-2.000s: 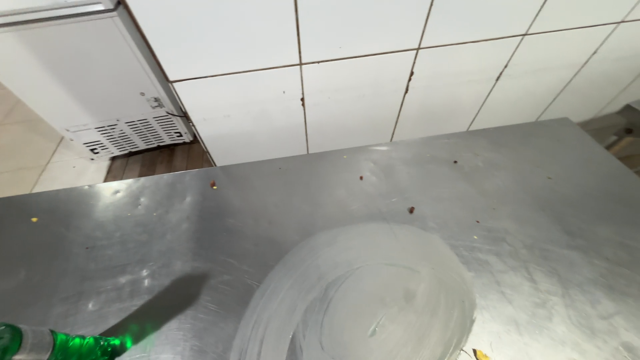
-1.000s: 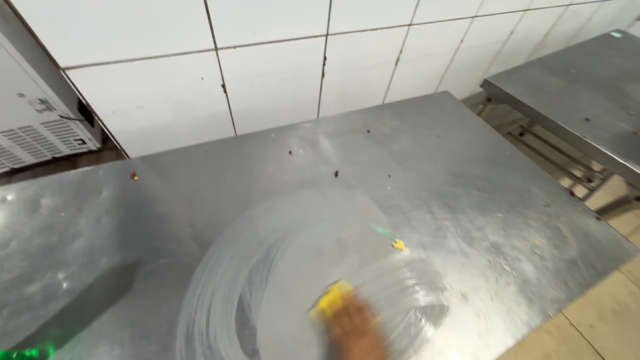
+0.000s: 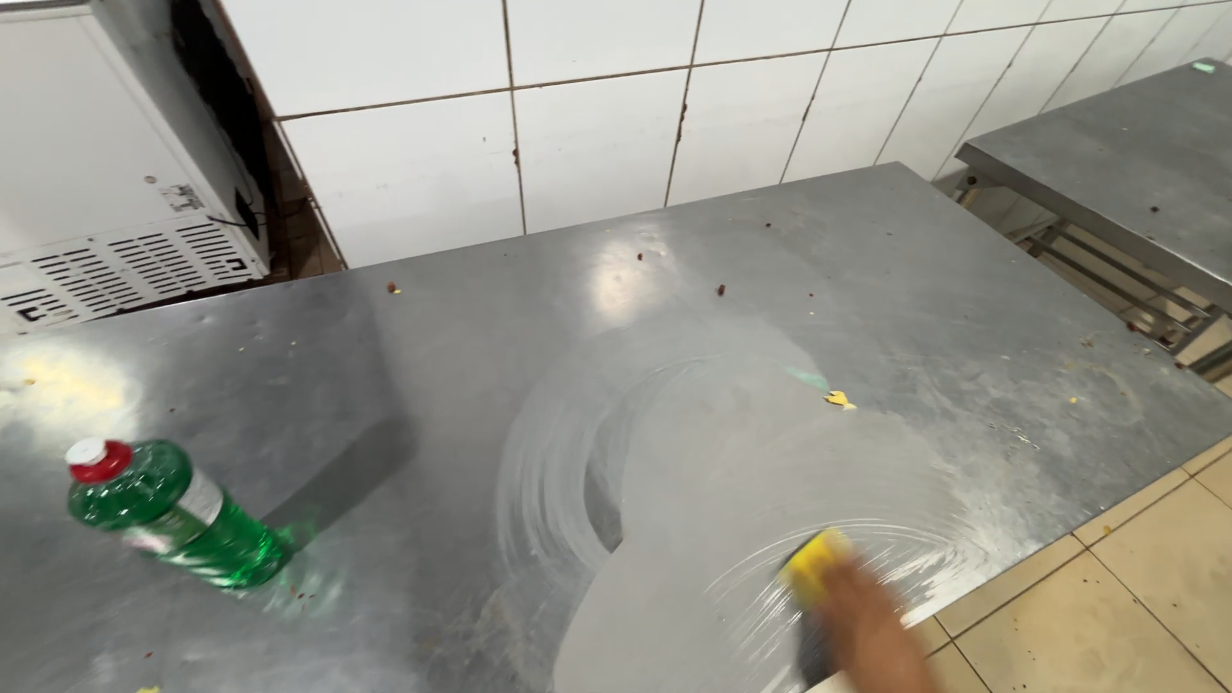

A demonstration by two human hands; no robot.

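Note:
Coming in from the lower right, my right hand (image 3: 861, 611) is closed on a yellow sponge (image 3: 816, 566) and presses it to a stainless steel table (image 3: 462, 385). Both look blurred. Around and to the left of the sponge, a whitish wet film with curved streaks covers the metal. My left hand is out of the frame. At the left stands a green plastic bottle (image 3: 183, 510) with a red and white cap, holding green liquid.
Small yellow scraps (image 3: 839, 398) and brown crumbs (image 3: 720, 290) lie on the steel. Behind is a white tiled wall (image 3: 597, 144). A white appliance (image 3: 115, 173) stands at the upper left, a second steel table (image 3: 1126, 164) at the upper right, tiled floor (image 3: 1145, 577) below right.
My right hand, out of view two seconds ago, came in with the sponge. More streaks now show on the right of the table. The view has shifted.

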